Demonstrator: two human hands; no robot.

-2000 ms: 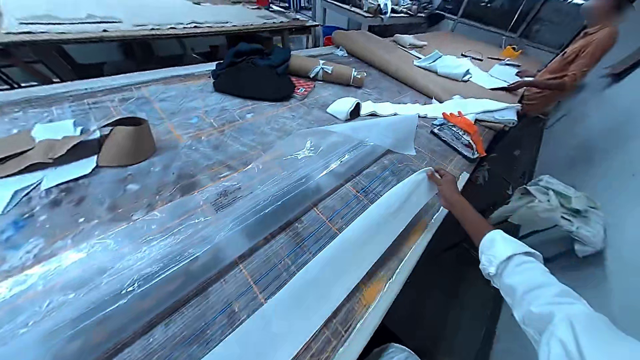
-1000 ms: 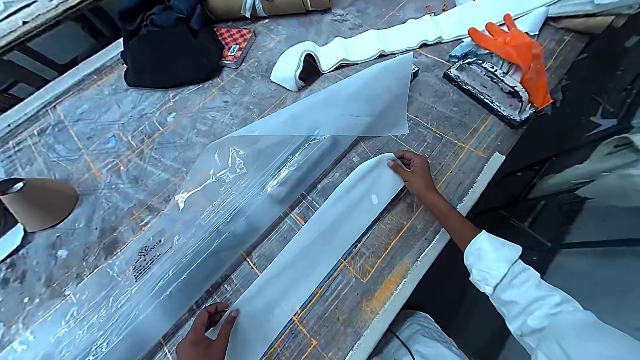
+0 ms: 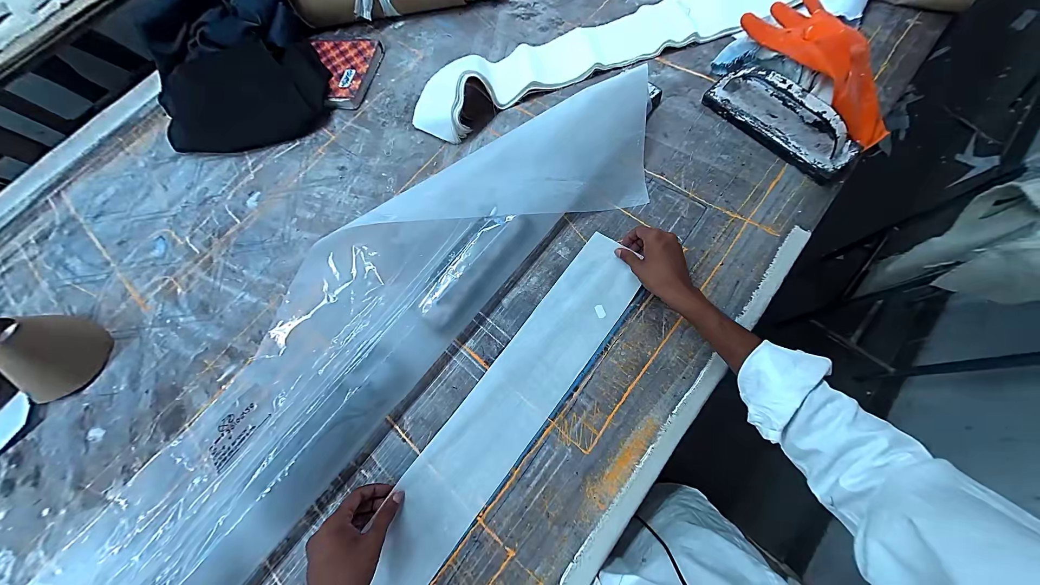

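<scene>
A long, pale strip of sheet material (image 3: 520,374) lies diagonally along the near side of the marked table (image 3: 626,382). My right hand (image 3: 660,264) pinches the strip's far right corner between thumb and fingers. At the strip's left edge, lower down, my left hand (image 3: 355,532) has its thumb and fingertips on the border; whether they grip it is unclear. A small white patch (image 3: 600,311) sits on the strip. Beside it, to the left, lies a clear plastic film (image 3: 325,390) over a long roll, with its far corner (image 3: 561,154) folded across.
A black hand tool with a loop handle (image 3: 780,114) lies under an orange glove (image 3: 845,65). Farther back are a folded white fabric strip (image 3: 569,61), dark cloth (image 3: 244,97) and a red checked item (image 3: 348,69). A brown cone (image 3: 57,353) stands left. The table edge (image 3: 691,406) runs near my body.
My left hand, out of view two seconds ago, is now at the strip's left edge. The strip's far end, curved earlier, now looks flatter and straighter. The view has moved closer to the table.
</scene>
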